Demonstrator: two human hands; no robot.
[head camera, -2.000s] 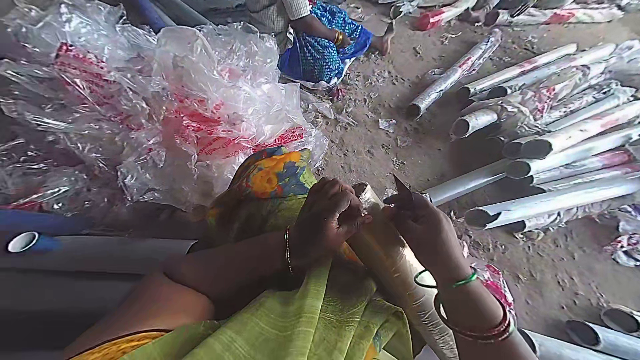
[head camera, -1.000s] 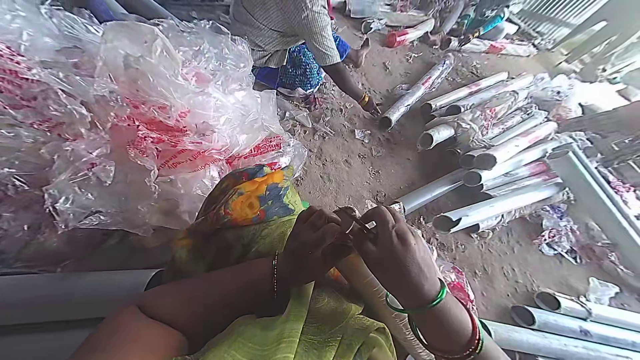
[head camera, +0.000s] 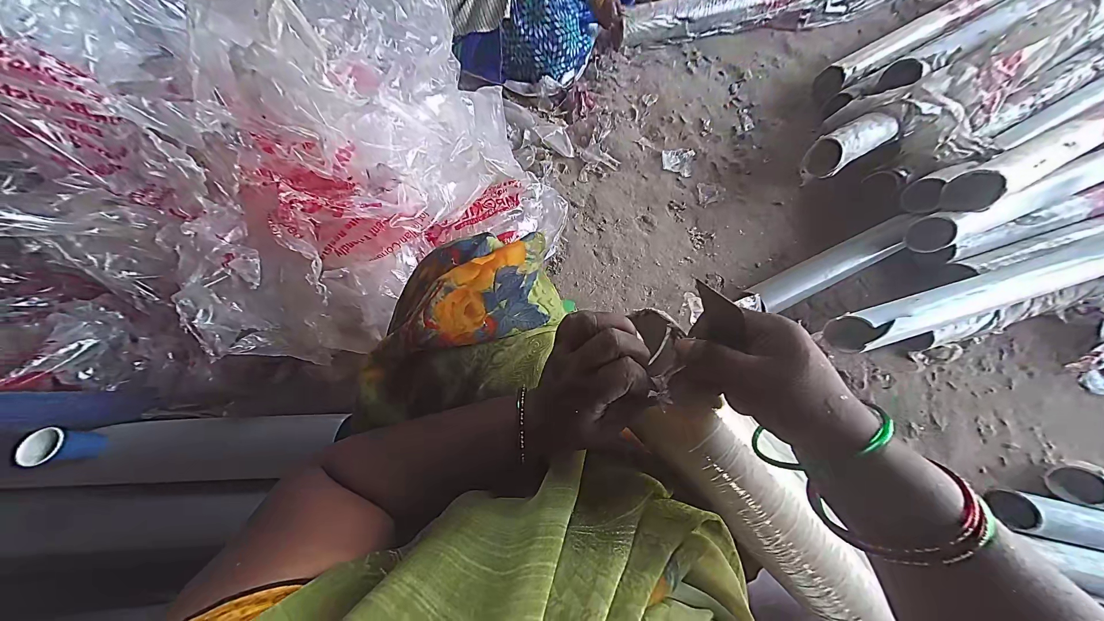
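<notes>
A pipe in pale, shiny wrapping (head camera: 755, 492) slants up across my lap, its open end between my hands. My left hand (head camera: 595, 379) is closed at the left of that end, pinching what looks like a scrap of the wrapping film. On the other side, my right hand (head camera: 750, 362) holds a thin, dark, flat pointed piece (head camera: 718, 312), perhaps a blade, with its tip upward. The right fingertips are close to the film at the pipe's mouth; whether they also pinch it cannot be told.
Crumpled clear plastic film (head camera: 328, 198) with red print is heaped at the left. Grey pipes (head camera: 198, 448) lie beside me at lower left. Several pipes (head camera: 992, 285) are stacked on the dirt floor (head camera: 690, 224) at right. Part of a seated person (head camera: 548, 43) shows at the top.
My hands, close together at the pipe's end a second ago, are farther apart, and the dark piece now points upward. The view has shifted; less of the other person shows.
</notes>
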